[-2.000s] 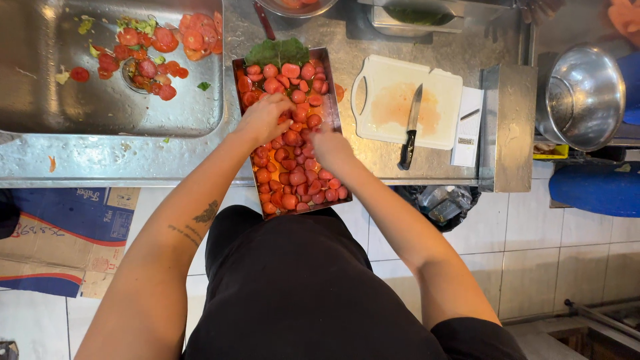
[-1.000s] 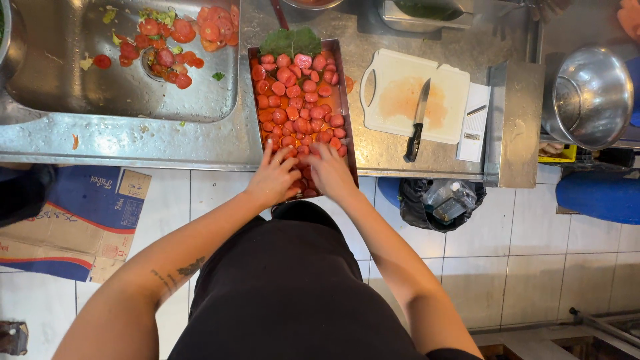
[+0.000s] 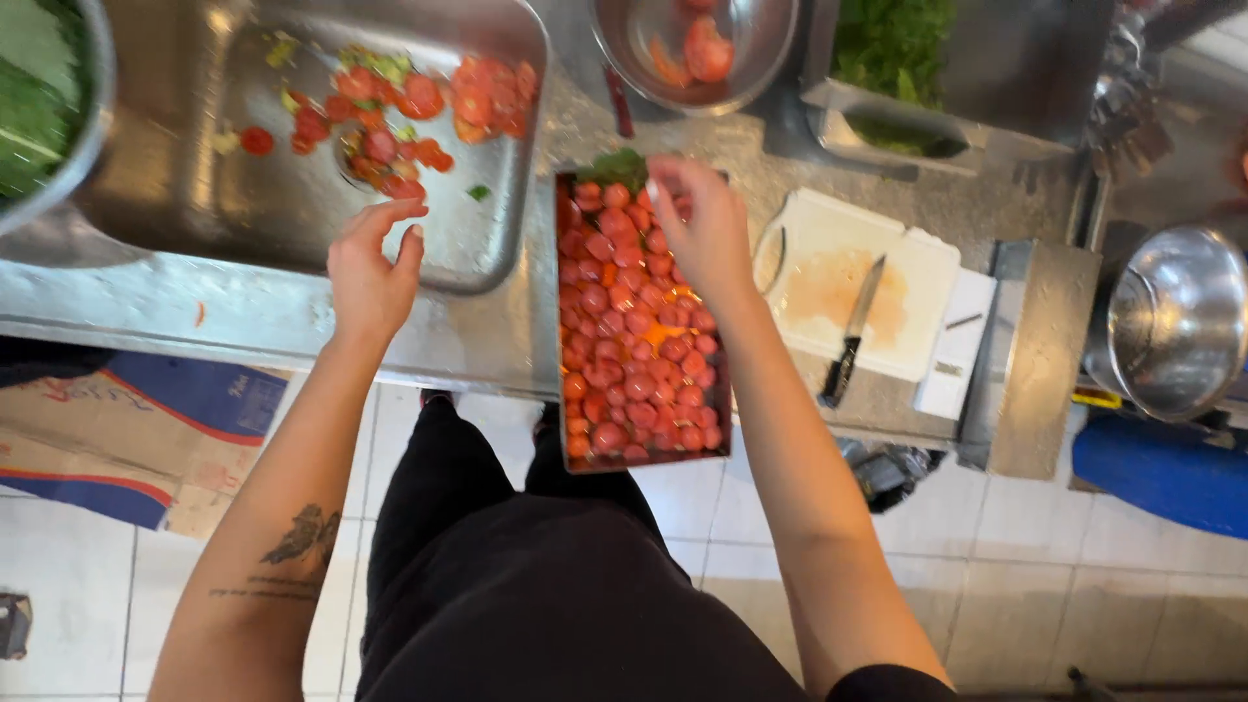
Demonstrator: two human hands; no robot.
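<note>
A rectangular metal pan (image 3: 729,409) full of red sliced pieces (image 3: 634,331), perhaps tomato, juts over the counter's front edge. At its far end lies a green leaf (image 3: 614,168). My right hand (image 3: 697,224) is over the pan's far right part, beside the leaf, fingers bent and fingertips blurred; whether it holds a piece cannot be told. My left hand (image 3: 375,263) hovers at the sink's front rim, thumb and fingers apart, holding nothing. Beyond it, tomato slices (image 3: 421,97) and green scraps lie in the sink (image 3: 507,224), some around the drain.
Right of the pan, a black-handled knife (image 3: 853,336) lies on a white cutting board (image 3: 809,292), beside a white slicer (image 3: 960,351). A steel bowl (image 3: 624,58) with tomato and a container (image 3: 829,132) of greens stand behind. Another steel bowl (image 3: 1185,322) is at right, a bowl of leaves (image 3: 97,146) at left.
My left hand has left the pan and moved left to the sink. My right hand has moved from the pan's near part to its far end. The view has shifted.
</note>
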